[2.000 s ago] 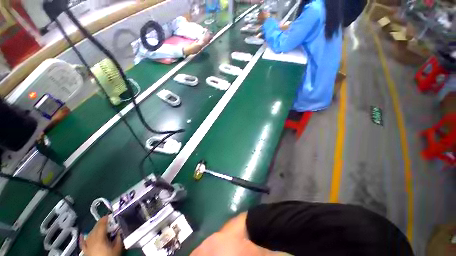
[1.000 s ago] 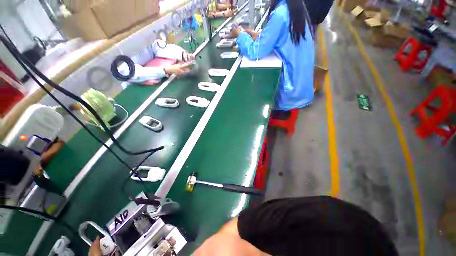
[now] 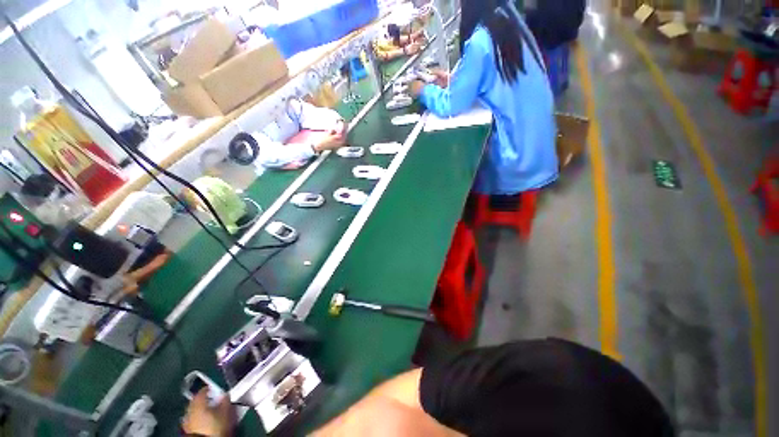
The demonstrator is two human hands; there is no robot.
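Note:
My left hand (image 3: 207,416), cut by the bottom edge, holds a white loop-shaped plastic housing (image 3: 198,384) upright beside the feeder. My right upper arm shows at the bottom, but my right hand is out of the picture. The silver-grey screw feeder (image 3: 272,375) stands just right of my left hand. More white housings (image 3: 135,420) lie together at the lower left, blurred. No screwdriver can be made out in my hand.
A mallet (image 3: 376,306) lies right of the feeder. White loops (image 3: 308,200) lie spaced along the green belt (image 3: 248,269). Black cords (image 3: 162,175) hang across the left. A person in blue (image 3: 512,111) sits ahead; other workers sit across the belt. Red stools (image 3: 461,277) stand right.
The view has tilted up and shifted, showing cardboard boxes and a blue bin at the back. My left hand still holds a housing beside the feeder.

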